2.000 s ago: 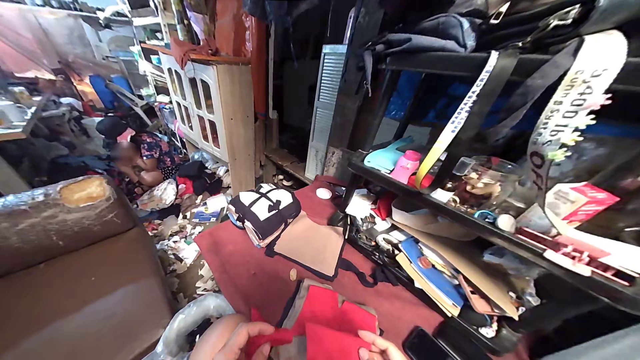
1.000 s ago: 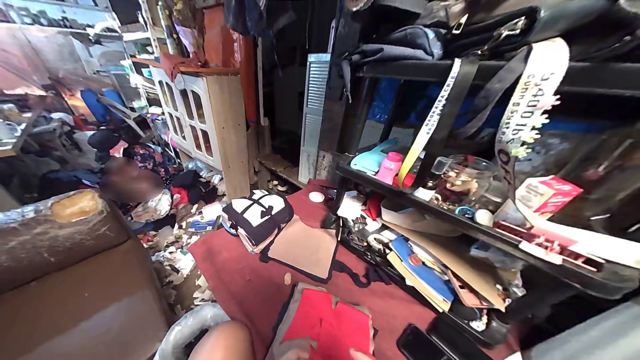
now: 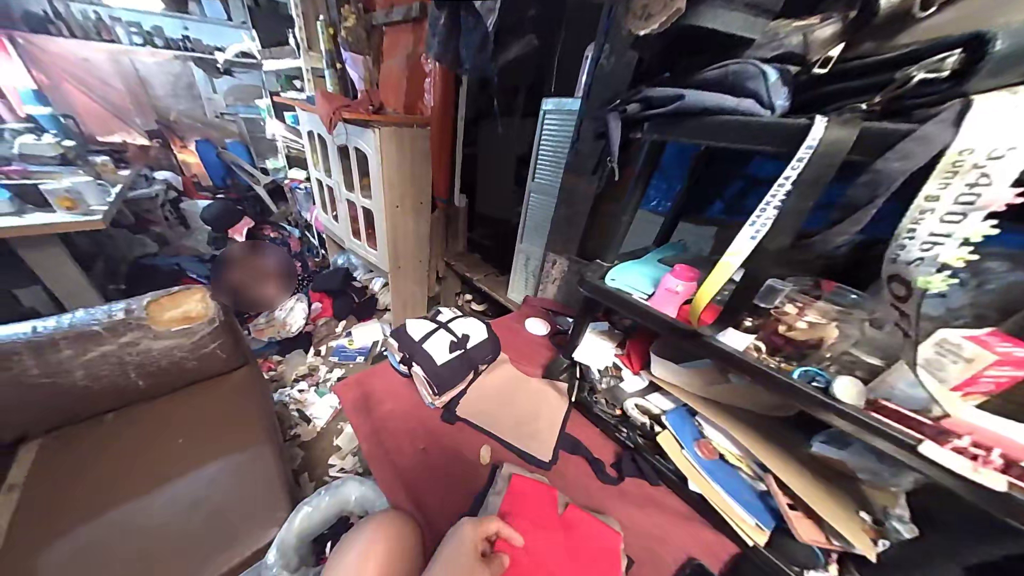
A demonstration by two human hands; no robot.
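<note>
A bright red cloth piece (image 3: 560,528) lies over grey and dark cloth at the bottom of the view, on a dark red mat (image 3: 416,448). My left hand (image 3: 478,544) is at its left edge, thumb and fingers pinched on the cloth. My right hand is out of view. Beyond the red cloth lies a beige cloth panel (image 3: 516,408) with black edging and a black strap. It touches a stack of black and white fabric pieces (image 3: 444,348). A small tan oval piece (image 3: 485,454) rests on the mat between the panel and the red cloth.
A brown couch (image 3: 144,464) with torn covering stands at left, with scraps (image 3: 312,400) strewn beside it. At right, a black shelf (image 3: 768,368) holds a pink bottle (image 3: 674,290), folders and hanging straps. Another person (image 3: 256,276) sits at back left, near a white cabinet (image 3: 344,184).
Two seconds ago both my hands were on the red cloth, with a part of it lifted; now it lies flatter. My right hand has gone out of view.
</note>
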